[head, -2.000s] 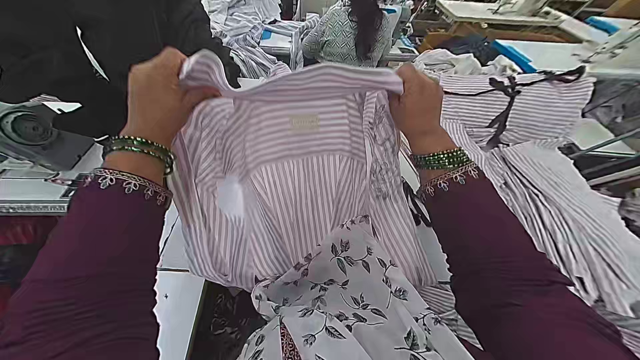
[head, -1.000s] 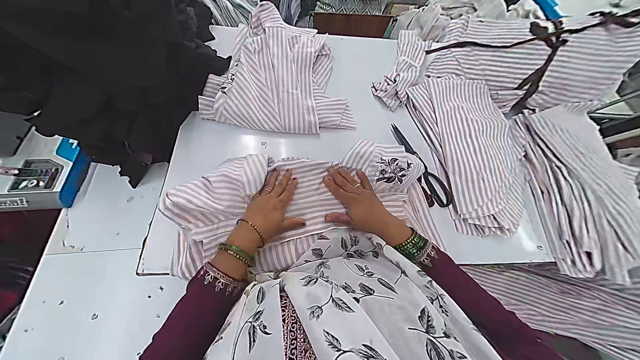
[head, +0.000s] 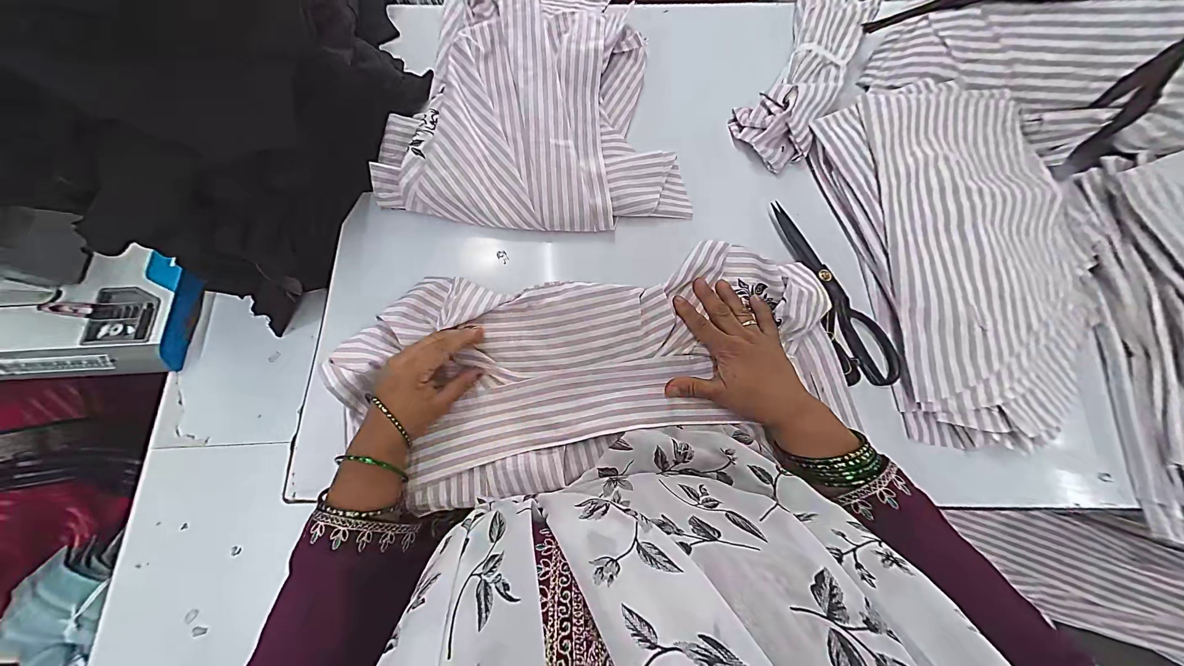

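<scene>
A pink-and-white striped garment [head: 573, 342] lies on the white table at its front edge, close to my body. On its left part rests my left hand [head: 427, 377], the thumb and fingers a little apart at a fold of the cloth. My right hand [head: 735, 356] lies spread on the right part, beside a dark embroidered motif, with a ring on one finger. Neither hand clearly grips the cloth. Just right of the garment are black-handled scissors [head: 837, 301], their blades pointing away. Beyond it lies another striped garment [head: 527, 120] with a similar motif.
Stacked striped fabric pieces [head: 971, 250] cover the right side, with more striped cloth [head: 1036, 46] and dark strips behind. A tied striped bundle [head: 795, 92] lies at the back. Black fabric [head: 176, 120] is heaped at the upper left, above a white and blue machine [head: 102, 314].
The garment was held up before me in both hands, then lay on the table. Since then my hands have moved apart, the left to the left and the right to the right. The view has tilted down.
</scene>
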